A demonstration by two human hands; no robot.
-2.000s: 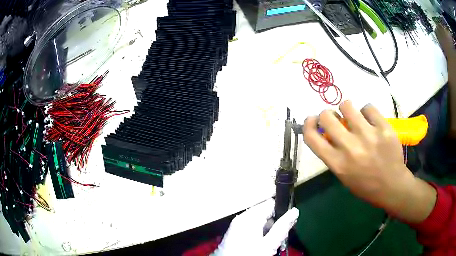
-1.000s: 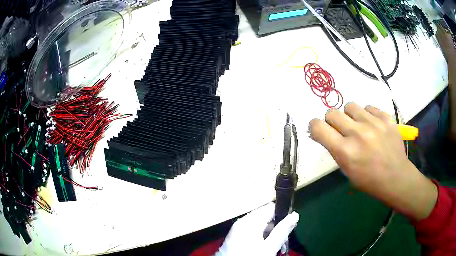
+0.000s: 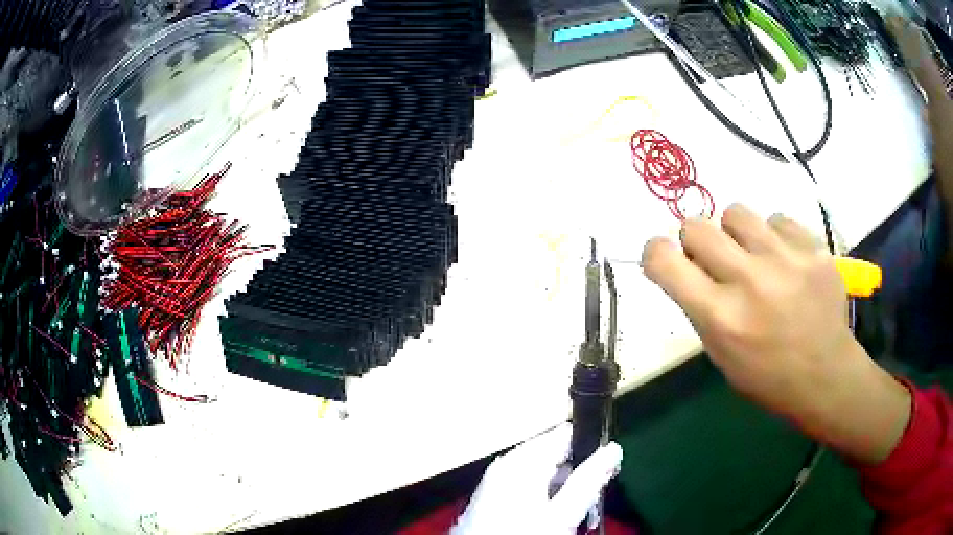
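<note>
My left hand (image 3: 538,493), in a white glove, holds the soldering iron (image 3: 591,381) by its black handle at the bottom centre, tip pointing up. The thin solder feed guide tube (image 3: 612,319) runs beside the barrel. My bare right hand (image 3: 773,324), in a red sleeve, is right of the barrel and apart from it. It is closed around an orange-yellow handle (image 3: 859,277) that sticks out on its right side. The tool's front end is mostly hidden by the fingers; a thin pale line shows left of them.
A long stack of black panels (image 3: 366,209) lies left of centre. Red-black lead wires (image 3: 172,261), wired panels (image 3: 52,345) and a clear round hood (image 3: 157,115) are further left. Red loops (image 3: 664,167) lie above my right hand. The station (image 3: 585,37), green-handled tool (image 3: 775,42) and black cable (image 3: 721,115) are at the back.
Two seconds ago the tool's dark end was at the guide tube and more of its handle showed. Since then my right hand has drawn slightly right, away from the iron. My left hand keeps its hold.
</note>
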